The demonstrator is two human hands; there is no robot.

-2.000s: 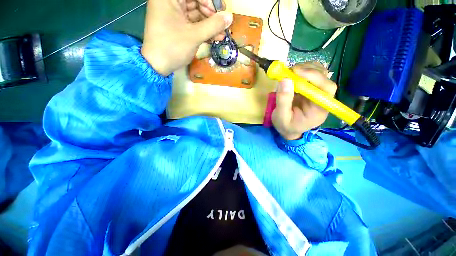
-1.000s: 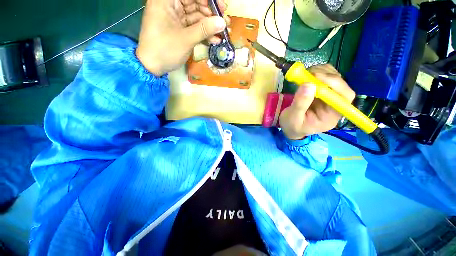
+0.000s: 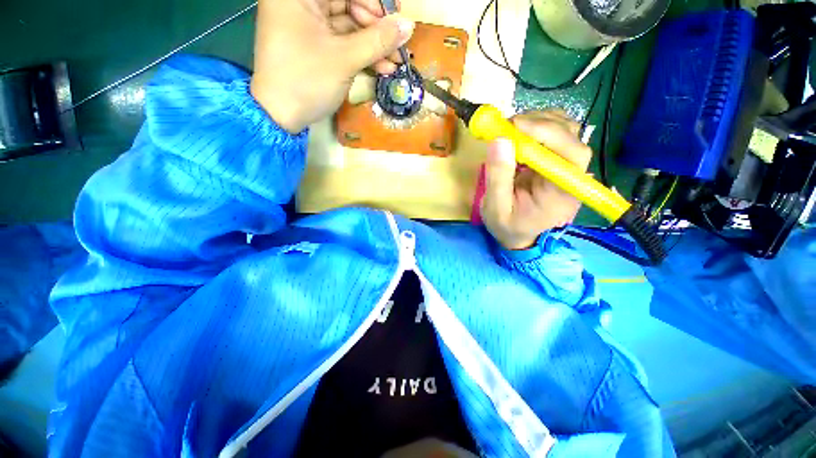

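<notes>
My right hand is shut on the yellow handle of a soldering iron. The iron's thin tip points up and left and reaches the right edge of the round dark workpiece. The workpiece sits at the middle of the orange-brown fixture. My left hand is above and left of it, at the top of the picture, and holds thin grey tweezers that point down to the workpiece's top edge. Whether tip and workpiece touch is too small to tell.
The fixture lies on a cream board. A pink-red block is partly behind my right hand. A round tin is at upper right, a blue box and black equipment further right. A solder reel stands far left, its wire running up-right.
Since one second ago my right hand has moved left and the iron's tip has come from the fixture's right side to the workpiece. My left hand has shifted slightly; the tweezers' angle has changed.
</notes>
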